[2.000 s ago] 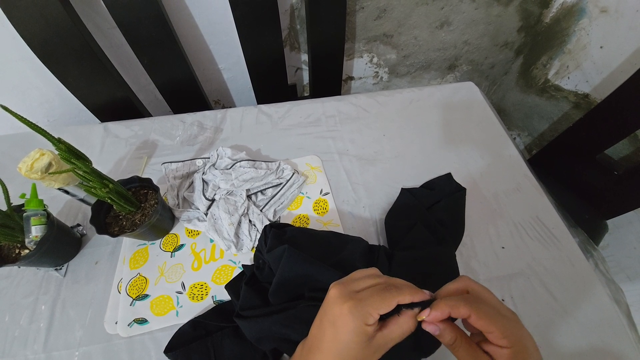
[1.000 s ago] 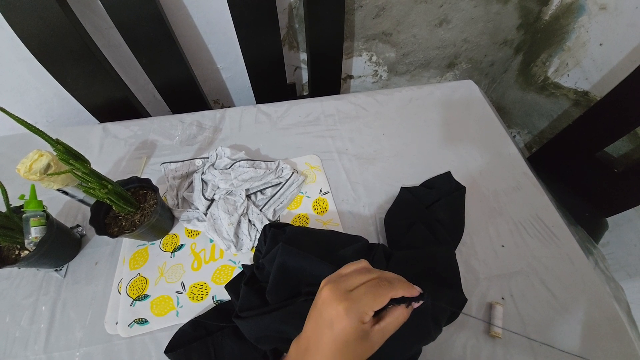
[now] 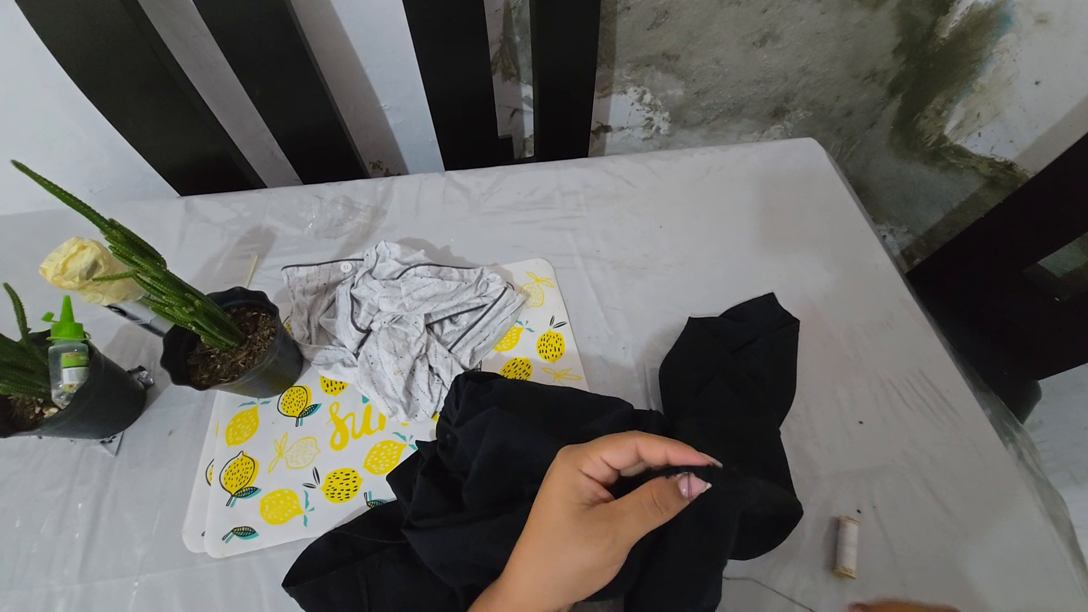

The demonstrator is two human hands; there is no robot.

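Observation:
Black cloth lies bunched on the table, one folded part reaching toward the back right. My left hand pinches an edge of this cloth between thumb and index finger. Only a sliver of my right hand shows at the bottom edge; whether it holds anything is hidden. A small thread spool stands or lies on the table right of the cloth; which one I cannot tell. A dark thread runs from beside the cloth toward my right hand.
Lemon-print placemats lie partly under the black cloth, with a crumpled light grey garment on top. Potted cacti and a green-capped bottle stand at the left. Dark chair slats rise behind the plastic-covered table.
Two seconds ago both hands met at the cloth edge. My right hand has since moved away, and the spool and thread now show. My left hand still pinches the cloth.

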